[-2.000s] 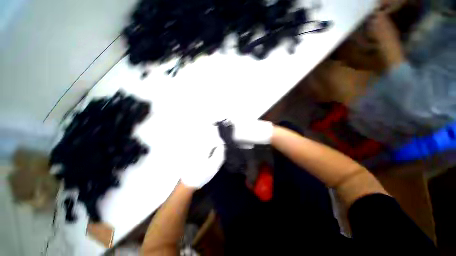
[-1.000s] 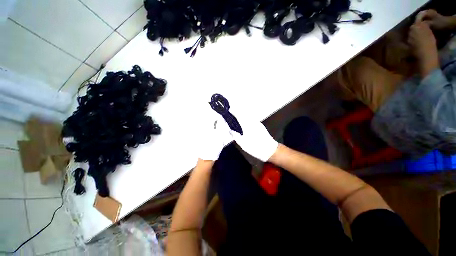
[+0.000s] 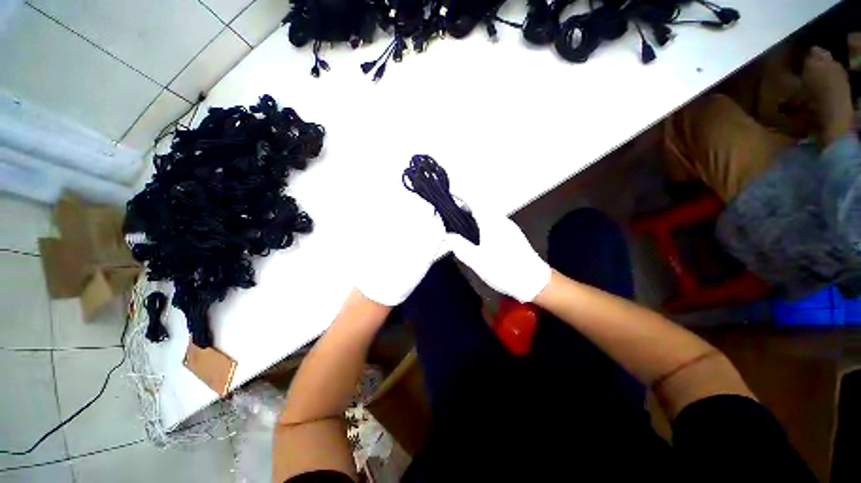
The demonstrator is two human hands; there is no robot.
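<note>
A black cable bundle [image 3: 440, 196] is held over the near edge of the white table, its looped end pointing away from me. My left hand [image 3: 406, 261], in a white glove, is at the bundle's near end. My right hand [image 3: 500, 255], also white-gloved, grips the same end from the right. The two gloves touch, and the fingers and the near tip of the bundle are partly hidden between them.
A pile of black bundles [image 3: 222, 203] lies on the left, with a stray bundle [image 3: 157, 316] and a tan block [image 3: 210, 367] by it. Cable coils with plugs [image 3: 576, 28] lie along the far side. A seated person [image 3: 788, 208] is at right, near a red stool [image 3: 694, 255].
The view has shifted, so the table things appear higher. The gloves have closed together around the bundle's near end, and its loops look more spread. Two seconds ago the bundle was blurred between the hands.
</note>
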